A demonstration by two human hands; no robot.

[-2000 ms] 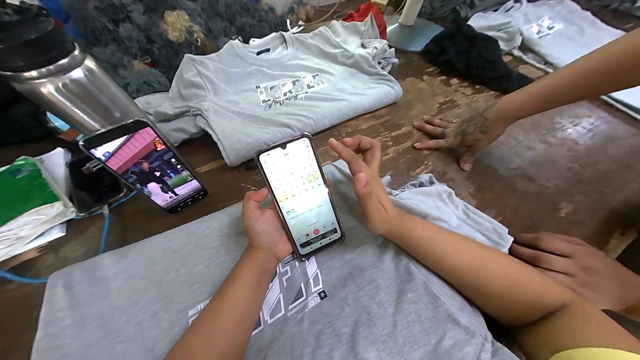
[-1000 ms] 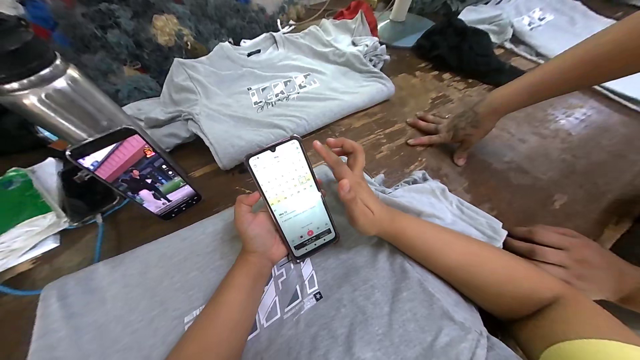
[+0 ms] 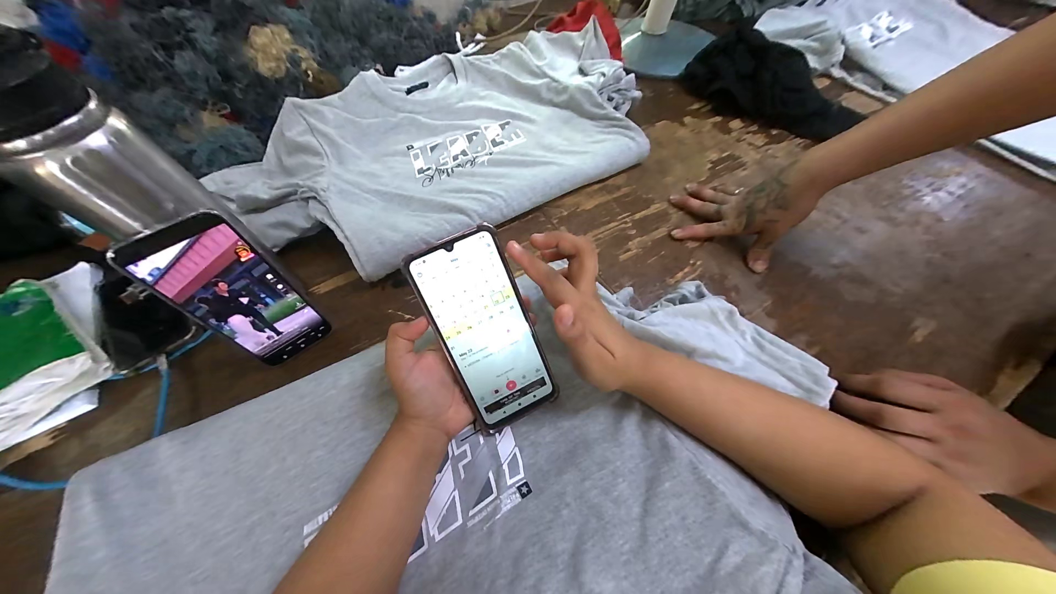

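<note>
My left hand [image 3: 429, 384] holds a smartphone [image 3: 483, 330] in a dark case, its lit screen showing a calendar page. Just right of that phone, my right hand [image 3: 582, 309] is raised with its fingers apart and nothing in it. Beneath both hands lies a grey T-shirt [image 3: 660, 503] with a printed design, partly covered by my left forearm. A second grey printed T-shirt [image 3: 495, 181] lies folded beyond the phone. At left, another smartphone [image 3: 223, 289] leans near a steel bottle [image 3: 107, 165] and shows a picture of a person.
A co-worker's tattooed hand [image 3: 751, 206] rests on the worn wooden table [image 3: 891, 305], and another hand [image 3: 949, 429] lies at the right edge. Black cloth [image 3: 759, 82], a round stand base [image 3: 664, 45], a light printed garment [image 3: 932, 41], green-and-white packaging [image 3: 41, 338] and a blue cable [image 3: 161, 400] are around.
</note>
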